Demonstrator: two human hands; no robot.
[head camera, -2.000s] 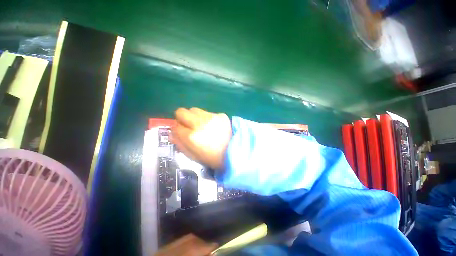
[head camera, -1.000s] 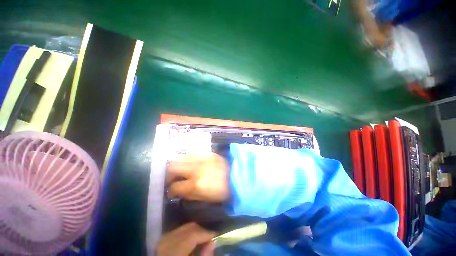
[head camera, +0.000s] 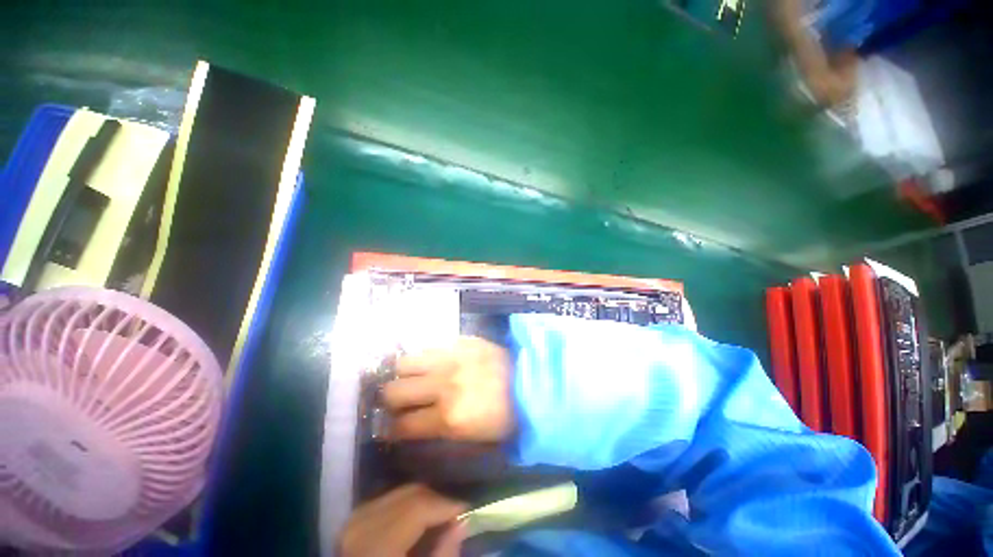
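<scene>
An open laptop base assembly (head camera: 566, 299) lies in a red carrier tray (head camera: 523, 268) with a pale liner along its left side. My right hand (head camera: 452, 392) is low over the left part of the chassis, fingers curled and pointing left. Glare and blur hide whether anything is at its fingertips. My left hand (head camera: 397, 522) is at the bottom edge, partly cut off, and pinches a pale-yellow backing sheet (head camera: 520, 508). My right sleeve covers much of the chassis.
A pink desk fan (head camera: 103, 419) stands at the lower left beside a blue parts bin (head camera: 33, 158) holding a black strip with yellow edges (head camera: 229, 180). Red trays (head camera: 836, 354) stand at the right. Another person's hand (head camera: 828, 82) is at the upper right.
My right hand has moved from the chassis's upper left edge down towards my left hand, shifting slightly right lately. My left hand shows more and still holds the sheet. The view has shifted slightly.
</scene>
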